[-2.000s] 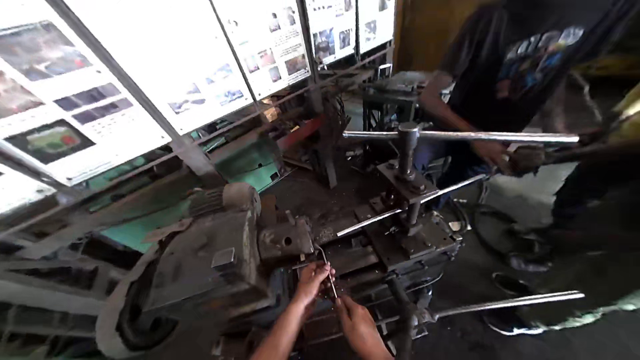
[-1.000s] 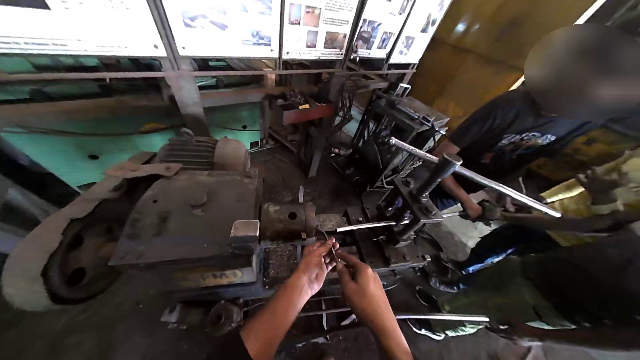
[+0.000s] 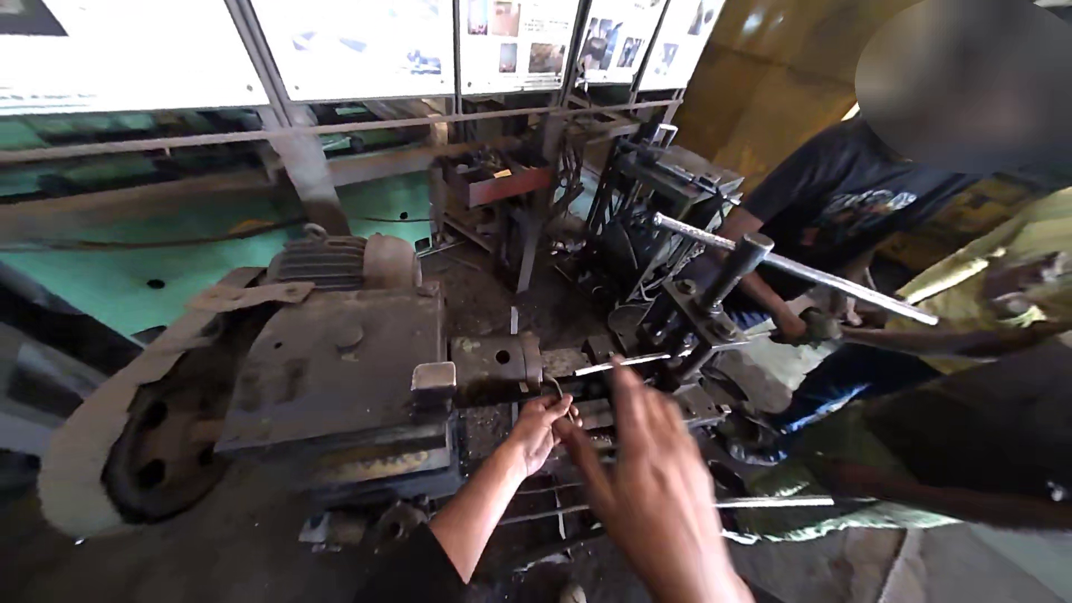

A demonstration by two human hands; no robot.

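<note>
My left hand is closed on a thin bent metal rod, just below the cylindrical spindle head of a belt-driven machine. Raised nearer the camera, my right hand is blurred, its fingers apart and holding nothing that shows. Beyond it lies a bright metal bar that runs toward an upright screw clamp. A long metal handle bar passes through the top of the clamp's screw.
The machine's housing, electric motor and belt guard are at left. A red metal tray and a metal stand stand behind. At right, a person in a dark shirt and another person's arm are close to the clamp.
My right hand has come away from my left hand and the bent rod, and is now raised with fingers apart. The view has turned.
</note>
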